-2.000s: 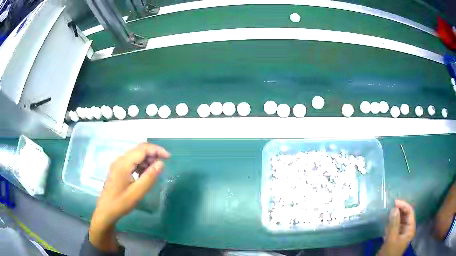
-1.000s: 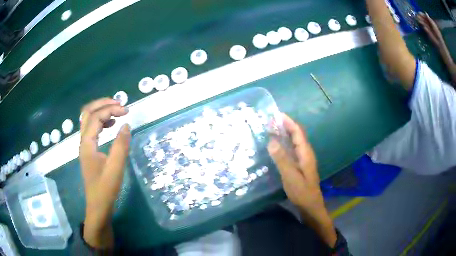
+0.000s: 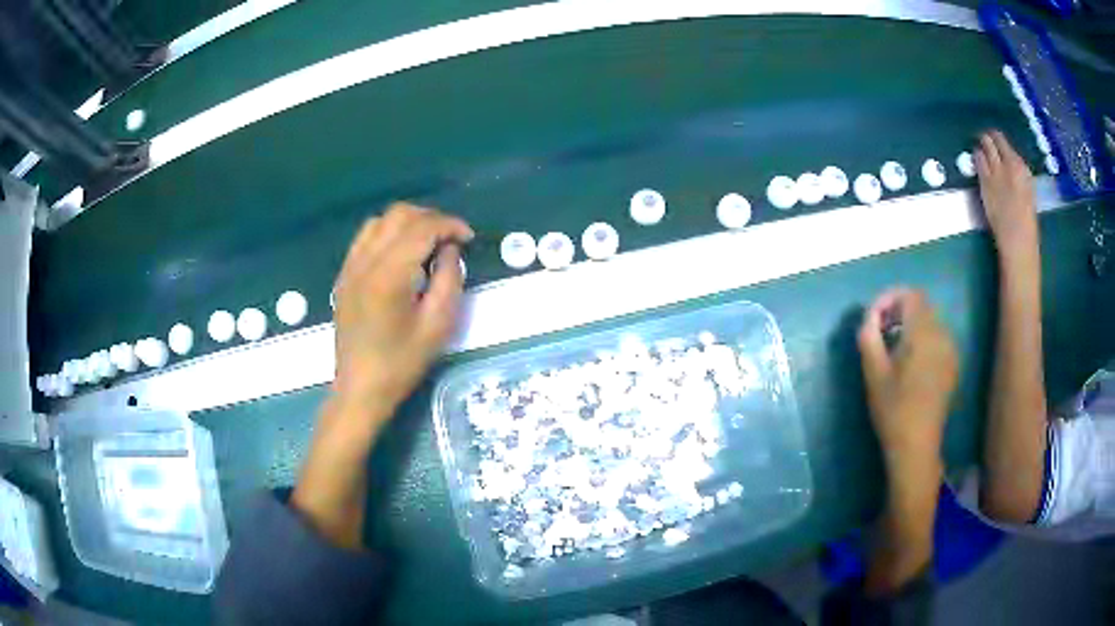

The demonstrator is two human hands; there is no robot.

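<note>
Round white caps stand in a row along the near edge of the green belt. My left hand is over this row, fingers curled, fingertips at one cap; whether it grips that cap is unclear, and the hand hides part of the row. A clear tub full of small glittering white pieces lies on the bench between my hands. My right hand is right of the tub, low over the bench, thumb and fingers drawn together; what is between them is too dark to tell. The thin pick is not visible.
A clear tub with a few white pieces stands at left. A pale guide rail separates belt and bench. Another person's arm reaches to the belt at right, near a blue tray.
The view has swung right, then partly back. My right hand has left the tub's right side for the bench where the pick lay. My left hand has closed its fingers at the cap row.
</note>
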